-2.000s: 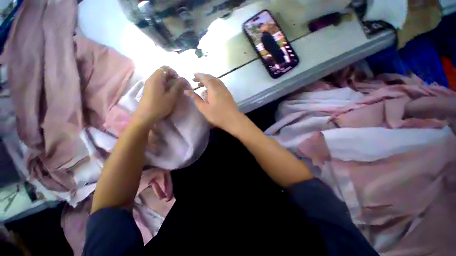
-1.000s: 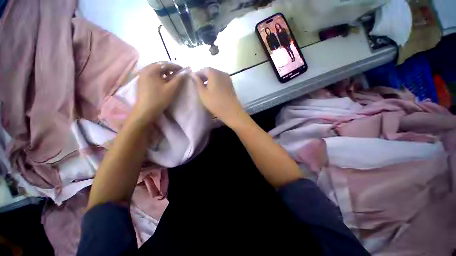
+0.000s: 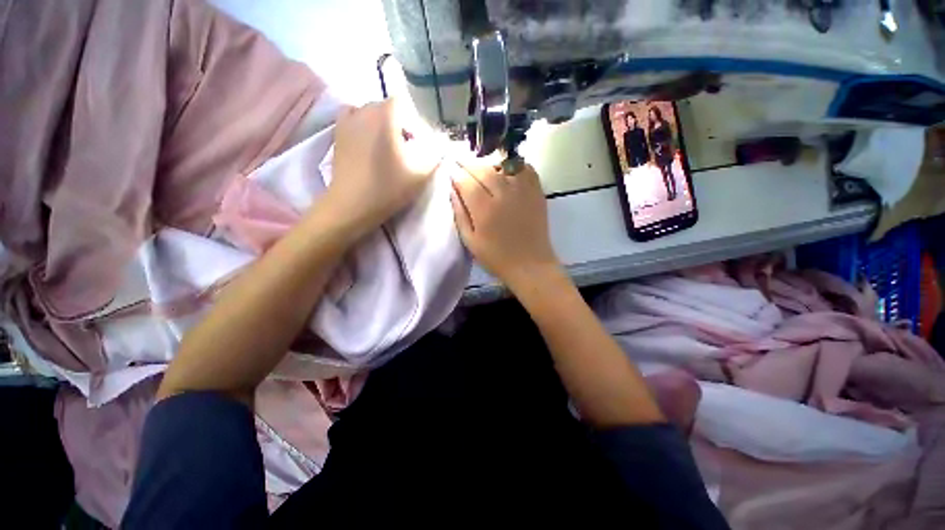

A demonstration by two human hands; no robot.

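A pale, whitish part of a garment (image 3: 414, 280) hangs from my hands over the table's front edge, joined to dusty pink cloth (image 3: 135, 135) bunched on the left. My left hand (image 3: 378, 166) holds the cloth's upper edge just left of the needle area. My right hand (image 3: 503, 212) lies on the cloth edge, fingers close together, just below the presser foot (image 3: 511, 163). Lamp glare washes out the fingertips and the edge between them. The sewing machine head (image 3: 622, 62) stands directly above my hands.
A lit smartphone (image 3: 651, 171) lies right of the needle, with a small dark tool (image 3: 772, 151) beyond it. Pink and white cloth (image 3: 788, 362) is heaped below the table's right edge, by a blue crate (image 3: 889, 274). The table edge (image 3: 725, 236) runs along the front.
The view has shifted, showing more of the machine head. Both hands and the cloth edge have moved up to the presser foot. The smartphone's screen picture changed from the earliest frame.
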